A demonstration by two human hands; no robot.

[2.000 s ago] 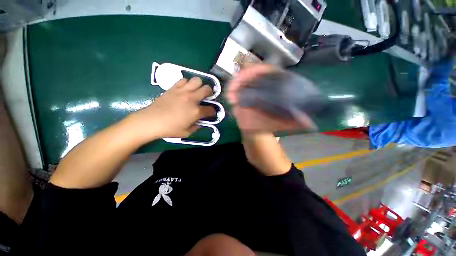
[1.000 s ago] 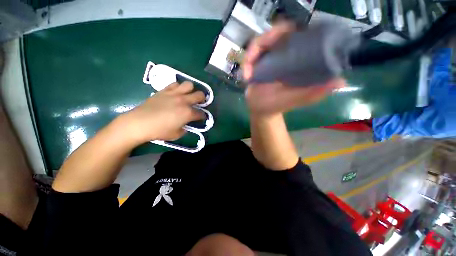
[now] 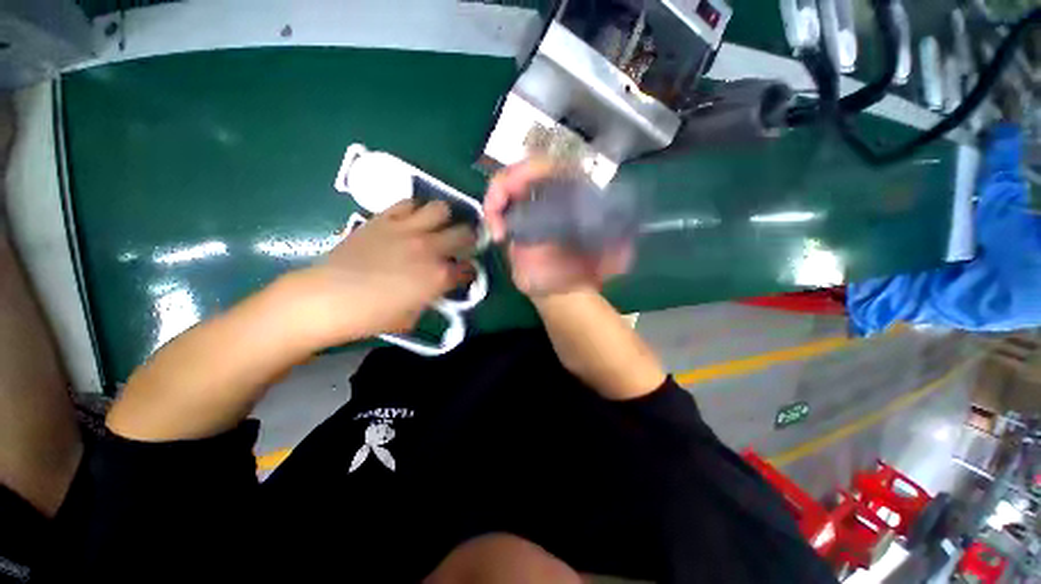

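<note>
Several white looped housings [image 3: 380, 180] lie side by side on the green bench, partly covered by my left hand [image 3: 400, 268]. My left hand rests on them with its fingers in the loops. My right hand [image 3: 548, 234] is blurred and holds a grey electric screwdriver [image 3: 582, 217], also blurred, close to the loop ends of the housings. The screwdriver's tip cannot be made out. The silver-grey screw feeder [image 3: 599, 86] stands just beyond my right hand, with its pale pick-up plate facing me.
A second grey cylinder [image 3: 731, 112] with a black cable lies beside the feeder. More white housings [image 3: 839, 34] are at the upper right. A black cable [image 3: 879, 151] curls there. A person's blue sleeve [image 3: 993, 245] is at the right edge. Red stools [image 3: 885, 496] stand below.
My right hand has moved the screwdriver from near the feeder down and left to the housings. My left hand stays on the housings, which have shifted and tilted slightly.
</note>
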